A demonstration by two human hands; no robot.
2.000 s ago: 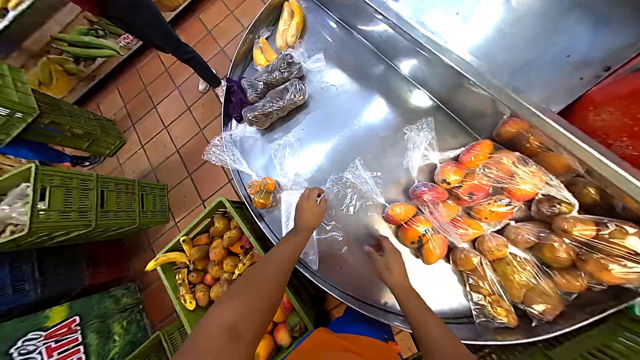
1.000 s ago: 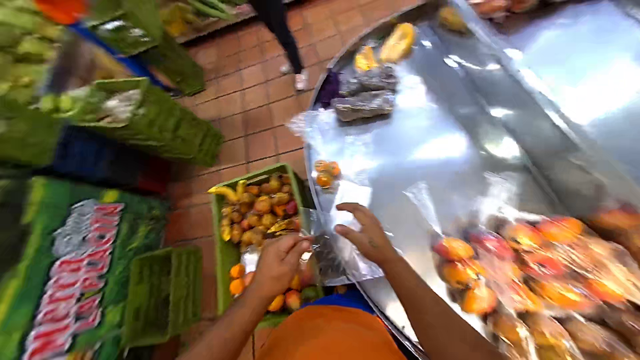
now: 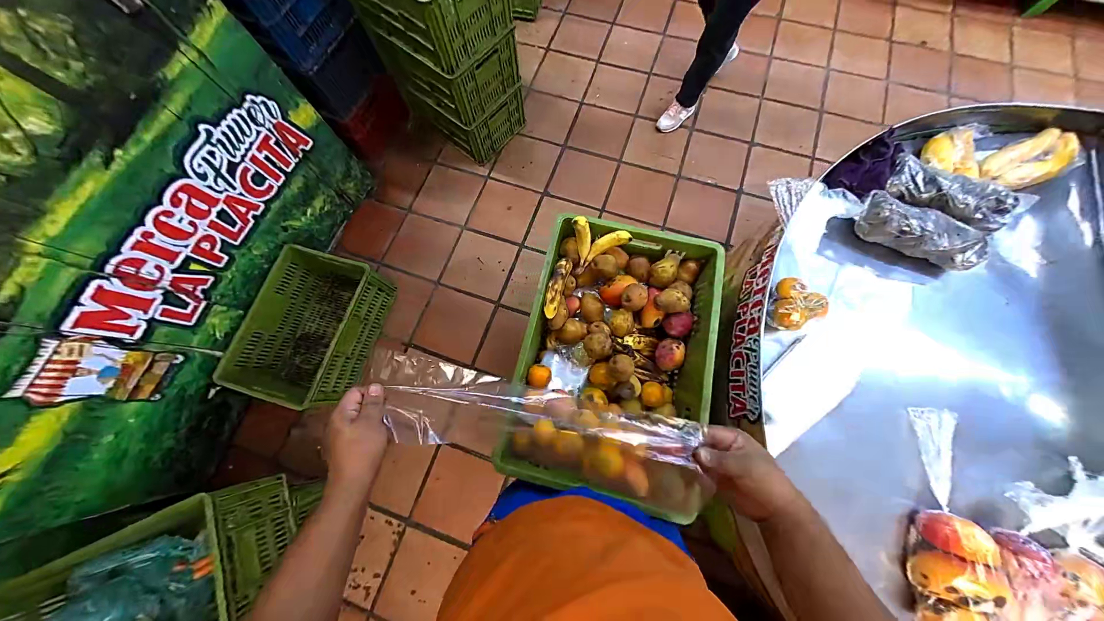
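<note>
A clear plastic bag [image 3: 535, 414] is stretched between my two hands, low in the view. My left hand [image 3: 358, 431] pinches one end; my right hand [image 3: 737, 466] grips the other. Beneath the bag stands a green plastic crate [image 3: 711, 319] of mixed fruit, with bananas [image 3: 595, 241], round brown fruit [image 3: 597, 345], mangoes [image 3: 669, 354] and orange fruit [image 3: 606, 459] seen partly through the film. To the right, on a metal table [image 3: 931, 362], lie a small bag of orange fruit [image 3: 798, 304] and bagged mangoes [image 3: 957, 552].
Wrapped dark packages [image 3: 923, 231] and yellow plantains [image 3: 1031, 158] lie at the table's far end. An empty-looking green crate [image 3: 297, 323] stands left of the fruit crate, below a printed panel [image 3: 172, 233]. Stacked crates [image 3: 466, 78] and a person's legs [image 3: 711, 60] are farther off. Another crate [image 3: 211, 552] is lower left.
My hands have moved from over the metal table to above the fruit crate and are now spread apart, with the clear bag drawn out between them. The view has swung left.
</note>
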